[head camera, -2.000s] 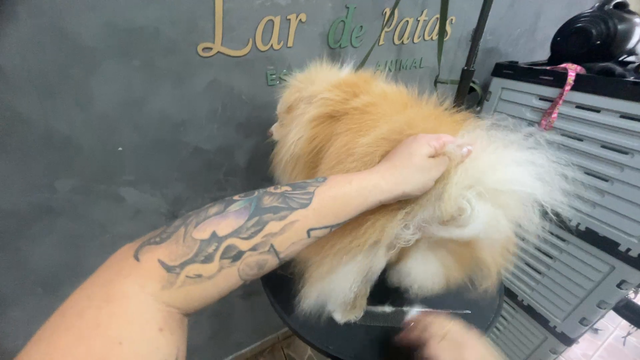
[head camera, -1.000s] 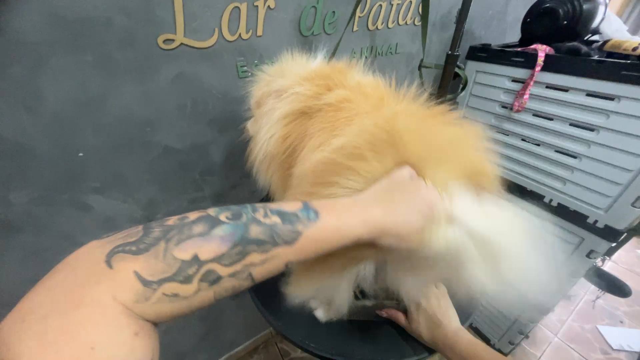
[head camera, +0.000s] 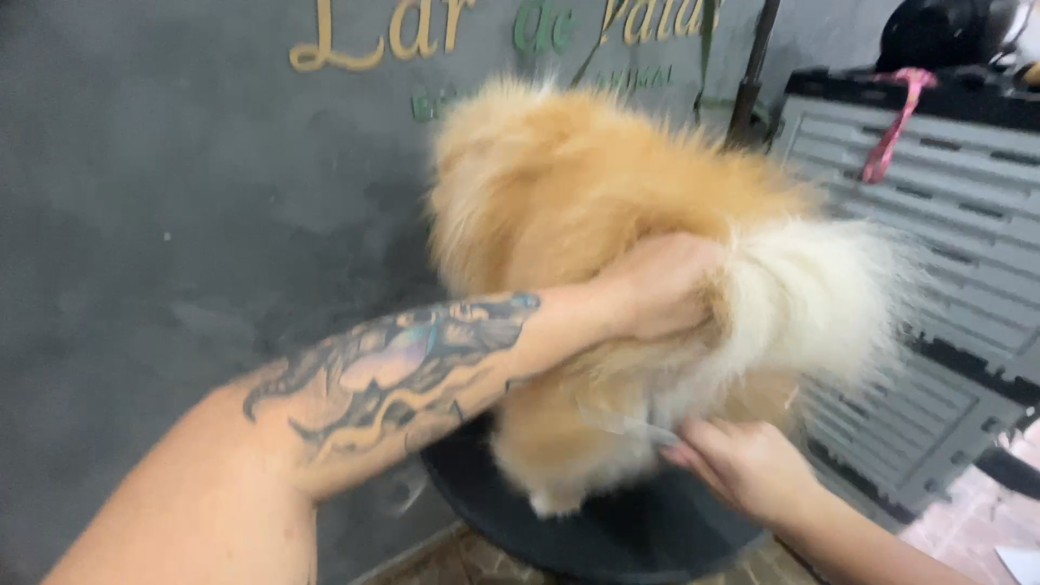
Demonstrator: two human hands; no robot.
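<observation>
A fluffy orange and cream dog [head camera: 569,179] stands on a round black grooming table [head camera: 650,528], its pale, bushy tail [head camera: 812,292] toward the right. My left hand [head camera: 670,280] is closed on fur at the base of the tail; its fingertips are hidden in the coat. Low behind the dog, my right hand [head camera: 739,463] holds a thin, pale metallic tool [head camera: 630,424], which looks like a comb but is blurred. The tool lies against the fur of the hind leg [head camera: 552,439].
A dark grey wall [head camera: 162,203] with raised lettering rises behind the dog. A dark upright pole [head camera: 749,81] with straps stands beyond its back. At right is a grey plastic cabinet [head camera: 926,171] with a pink strap [head camera: 898,126] hanging over it.
My right hand has risen from low by the tabletop to the dog's hind leg, and the thin tool now shows clear of the fingers. My left hand stays at the tail base.
</observation>
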